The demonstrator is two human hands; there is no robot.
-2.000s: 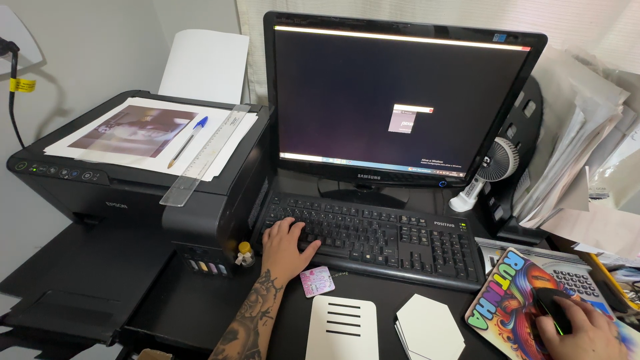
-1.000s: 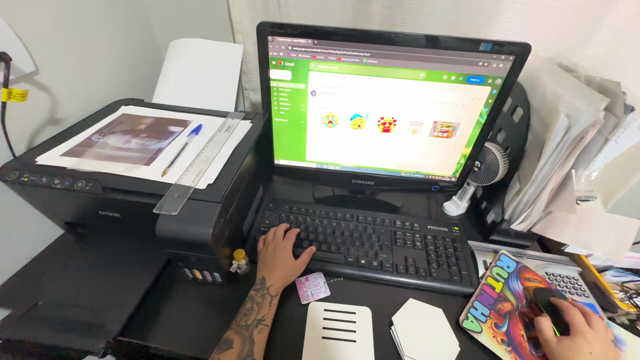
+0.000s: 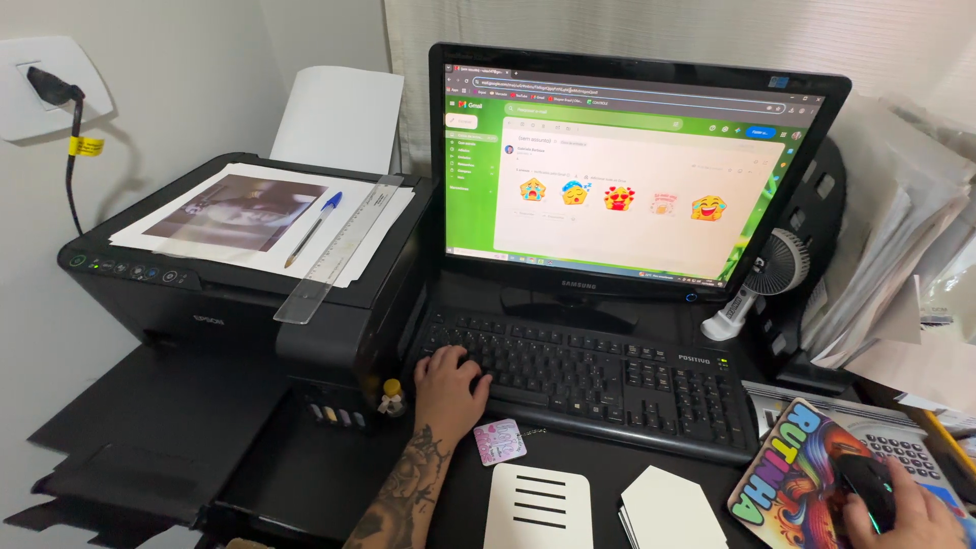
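My left hand (image 3: 451, 389) rests on the left end of a black keyboard (image 3: 579, 377), fingers spread over the keys and holding nothing. At the lower right, my right hand (image 3: 907, 511) is closed around a black computer mouse (image 3: 865, 488), which sits on a colourful mouse pad (image 3: 801, 465). Behind the keyboard stands a monitor (image 3: 625, 183) showing a green-framed mail page with a row of emoji-like pictures. A small pink tag (image 3: 499, 442) with a chain lies beside my left wrist. Nearer the front edge are a white card with black bars (image 3: 538, 507) and a stack of white hexagonal cards (image 3: 672, 507).
A black printer (image 3: 221, 305) stands at left, bearing paper sheets with a photo print (image 3: 238, 212), a ballpoint pen (image 3: 313, 229) and a clear ruler (image 3: 339, 252). At right are a small fan (image 3: 770, 267), packed papers (image 3: 884, 244) and a calculator (image 3: 903, 454).
The monitor has gone from a dark screen with a small window to a bright mail page, whose row of pictures shows in full now. Both hands have stayed on the keyboard and mouse.
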